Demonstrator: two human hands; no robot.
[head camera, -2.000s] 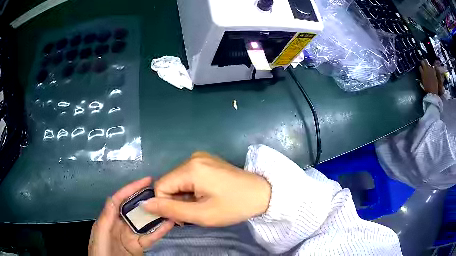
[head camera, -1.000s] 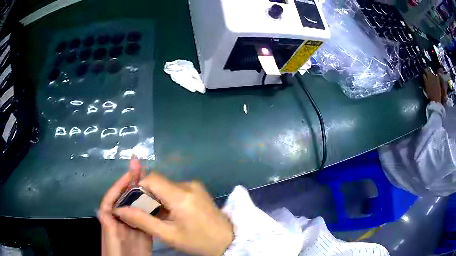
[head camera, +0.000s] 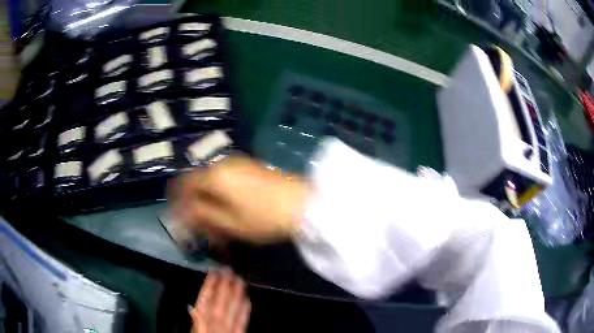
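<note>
My right hand (head camera: 241, 198) is strongly blurred, over the front edge of a black blister tray (head camera: 98, 199). A dark piece with a thin shiny edge, seemingly the watch case (head camera: 189, 242), shows blurred under its fingers. My left hand (head camera: 221, 304) is below it at the bottom edge, partly cut off, fingers extended and nothing visible in it. The tray's pockets hold dark cases, many with cream-white tape strips (head camera: 210, 105). The clear release sheet (head camera: 270, 140) with dark round stickers (head camera: 339, 117) lies right of the tray, partly hidden by my sleeve.
The white tape dispenser (head camera: 472, 123) stands at the right, with crumpled clear plastic (head camera: 560, 211) beside it. More clear plastic (head camera: 94, 16) lies beyond the tray. A white unit with a blue line (head camera: 58, 286) is at the lower left. A pale line (head camera: 339, 45) crosses the green bench.
The view has swung left, bringing the tray into sight. My hands have parted: the right is by the tray, the left lower down and no longer around the case.
</note>
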